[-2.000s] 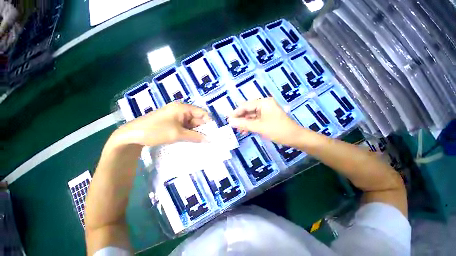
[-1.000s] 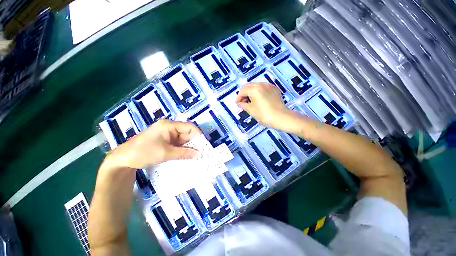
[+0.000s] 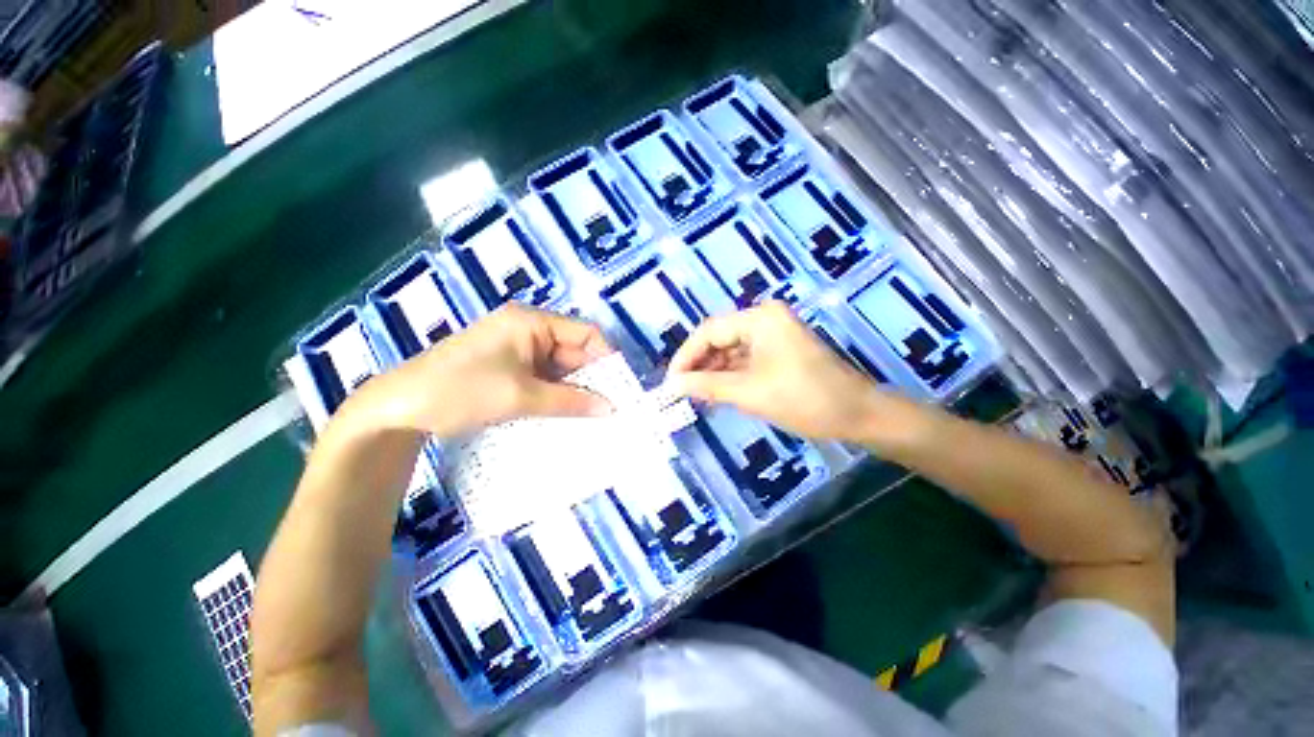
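My left hand grips a whitish sticker sheet above the middle of the tray. My right hand has its thumb and finger pinched at the sheet's right edge; any small piece at the fingertips is too small to tell. The clear blister tray lies below, with three rows of pockets. Each visible pocket holds a display module, white-blue with black bars and blocks. The hands and sheet hide some middle and lower pockets.
Stacked grey-white trays lean at the right. A spare sticker sheet lies at lower left. A white sheet lies at the top left, and dark trays stand at far left. Yellow-black tape shows at the bottom.
My right hand has moved from over the middle-row modules back down to the sheet's edge. My left hand has risen slightly with the sheet. The view has shifted a little.
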